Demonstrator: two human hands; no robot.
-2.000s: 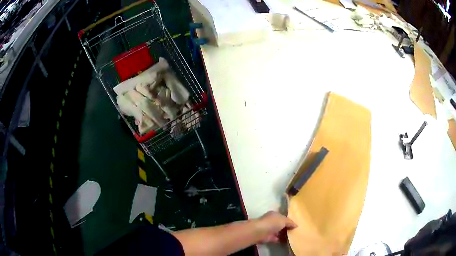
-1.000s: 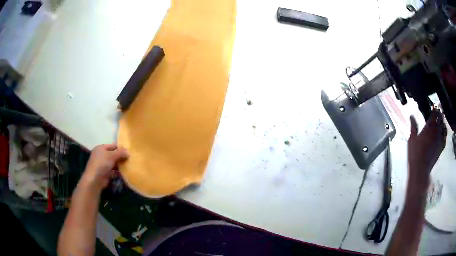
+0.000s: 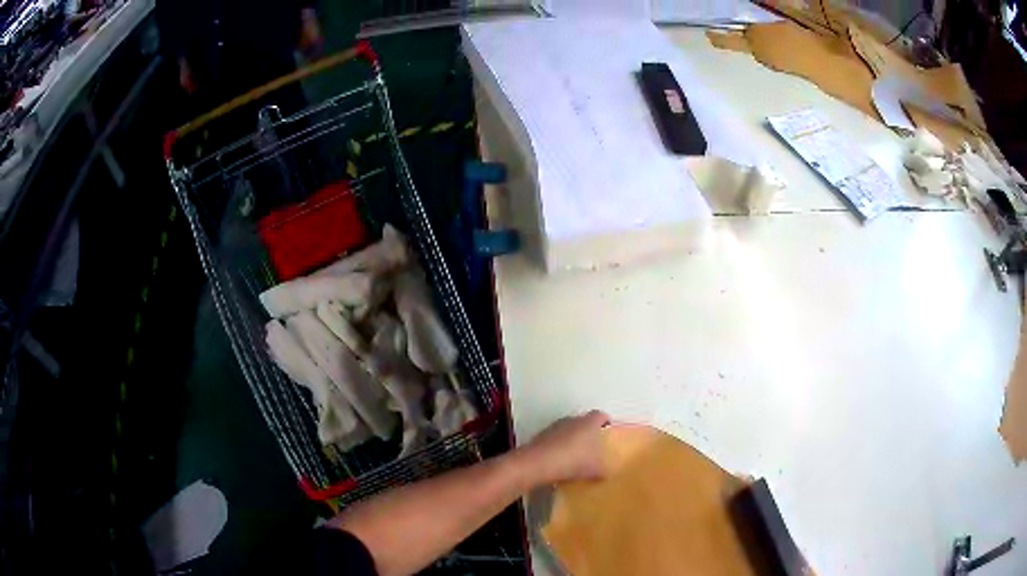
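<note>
The tan-orange pattern template [image 3: 653,506] lies at the bottom of the view near the table's red left edge, its lower part cut off by the picture's rim. My left hand [image 3: 572,448] grips its upper left edge, fingertips on the card. A strip of white shows under the card's left edge. A black pattern weight [image 3: 775,529] lies on the card's right side, also cut off below. My right hand and the cutting machine are not in view.
A thick white fabric stack [image 3: 614,169] with a black bar [image 3: 673,109] stands at the far left of the table. Left are a wire trolley [image 3: 321,489] with white bundles and a standing person [image 3: 242,45]. A metal clamp [image 3: 978,556] is lower right; printed paper [image 3: 833,161] lies behind.
The view has swung towards the table's far left end. The card and weight now show at the bottom, my left hand at the card's upper edge. My right hand, machine and shears have left view.
</note>
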